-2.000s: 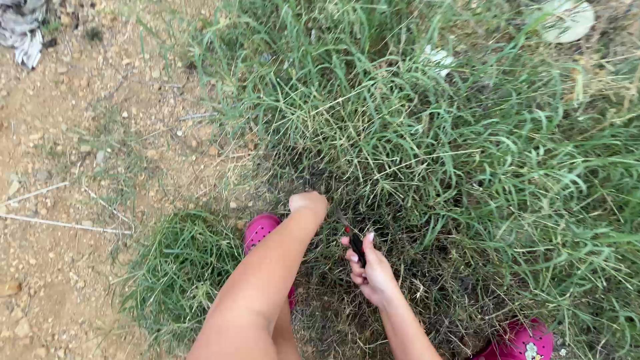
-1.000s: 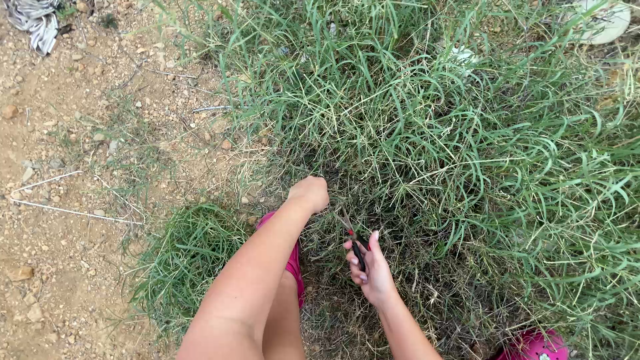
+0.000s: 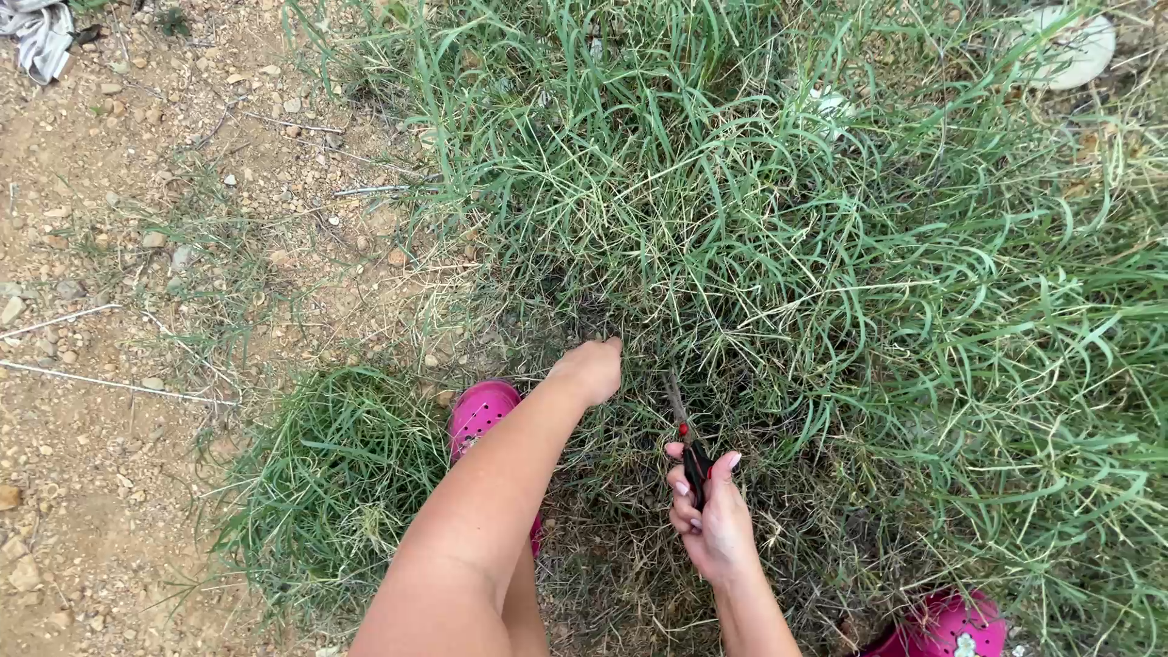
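Note:
My right hand [image 3: 712,516] is closed around the black handles of a pair of scissors [image 3: 696,465] with a red pivot. Their metal blades point up into the grass, a little right of my left hand. My left hand [image 3: 591,370] is a closed fist low in the standing green grass [image 3: 730,228], its fingers mostly hidden; whether stems are in it I cannot tell. A heap of green grass [image 3: 338,484] lies on the soil at the left, beside my left foot.
Pink clogs are on my feet, one [image 3: 479,415] beside my left forearm, the other [image 3: 958,625] at bottom right. Thin white sticks [image 3: 119,388] lie on stony soil at the left. A crumpled grey cloth [image 3: 41,36] is at top left, a pale round object [image 3: 1063,50] at top right.
Both hands stay low in the grass, close to each other, with the scissors still in my right hand. Nothing else has plainly changed.

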